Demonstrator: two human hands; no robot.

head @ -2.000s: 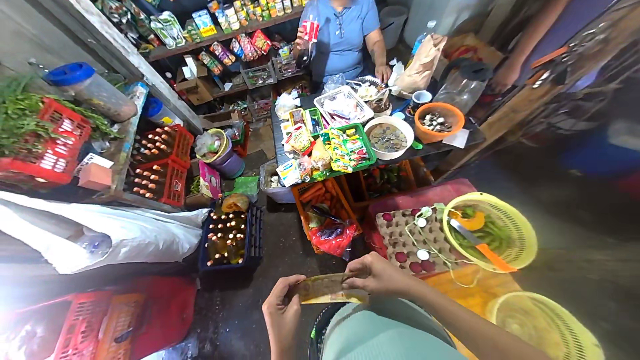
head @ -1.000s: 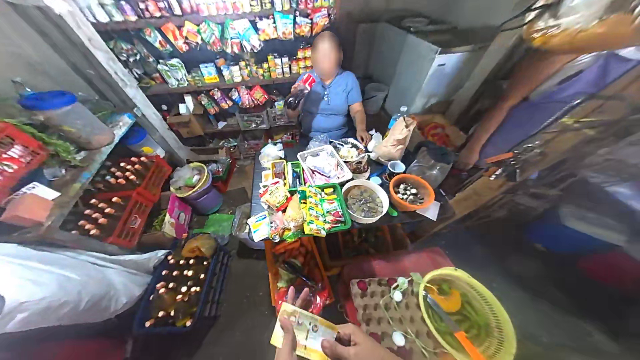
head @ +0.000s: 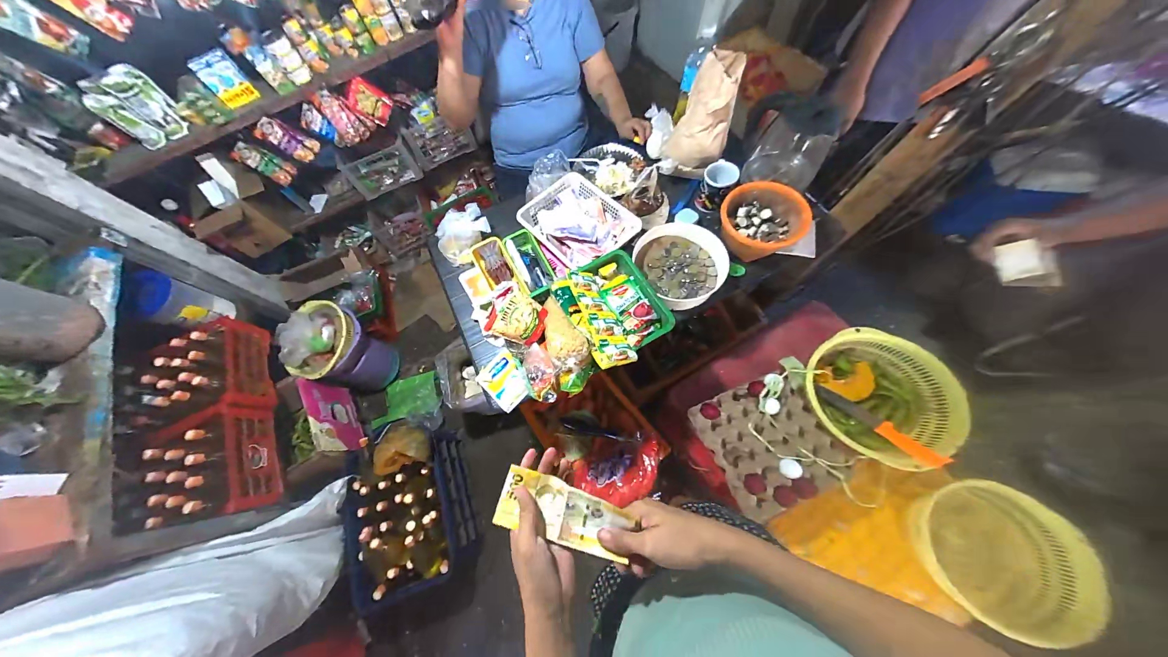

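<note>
A yellow banknote (head: 561, 513) is stretched between my two hands at the lower middle. My left hand (head: 538, 538) pinches its left part, thumb on top and the fingertips showing behind it. My right hand (head: 657, 538) grips its right end between thumb and fingers. Just beyond the note, a red plastic bag (head: 620, 474) lies in an orange crate below the table's edge. On the table stand a green basket of sachets (head: 671, 319), a white basket of packets (head: 525, 214), a white bowl of coins (head: 683, 269) and an orange bowl (head: 766, 219).
A person in a blue shirt (head: 534, 78) stands behind the table. At right are an egg tray (head: 748, 438), a yellow basket with green vegetables and an orange-handled knife (head: 908, 444), and another yellow basket (head: 1013, 557). Bottle crates (head: 465, 511) stand at left. Another person's arm (head: 853, 87) reaches in.
The banknote was held lower and more folded two seconds ago; it is now spread out between my hands. The view has shifted since one second ago.
</note>
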